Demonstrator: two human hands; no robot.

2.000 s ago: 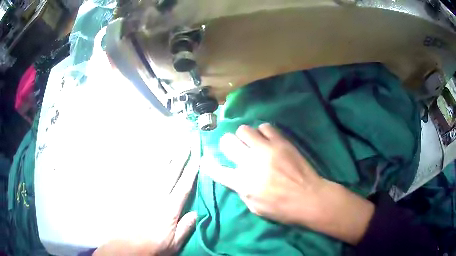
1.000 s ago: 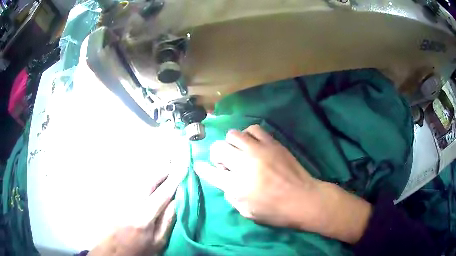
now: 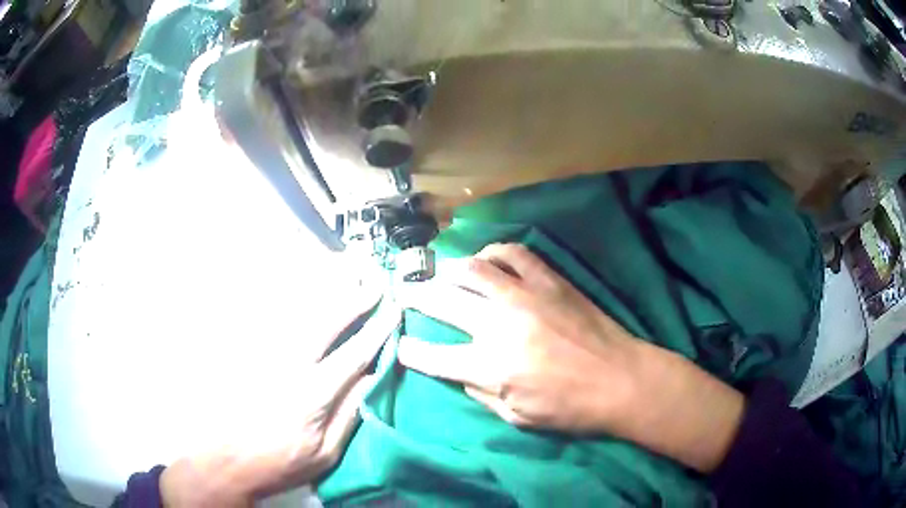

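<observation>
A green garment (image 3: 616, 258) lies under the arm of the beige sewing machine (image 3: 616, 109) and hangs towards me. Its left edge runs up to the presser foot area (image 3: 402, 248), where glare hides the needle. My left hand (image 3: 298, 412) lies at the cloth's left edge, fingers pointing to the foot, with the edge between fingers and thumb; the fingertips are washed out by light. My right hand (image 3: 527, 342) presses on top of the cloth just right of the edge, fingers bent and spread, fingertips close to the foot.
The white table (image 3: 129, 347) shows on the left, overexposed. Crumpled pale green film (image 3: 174, 50) lies behind the machine head. A green garment with yellow embroidery (image 3: 25, 372) hangs at the far left, below a pink-red item (image 3: 37, 174). A round knob (image 3: 856, 198) is at the right.
The left hand has moved up along the cloth edge towards the foot. The right hand's fingers have spread and shifted nearer the foot. The view has swayed slightly.
</observation>
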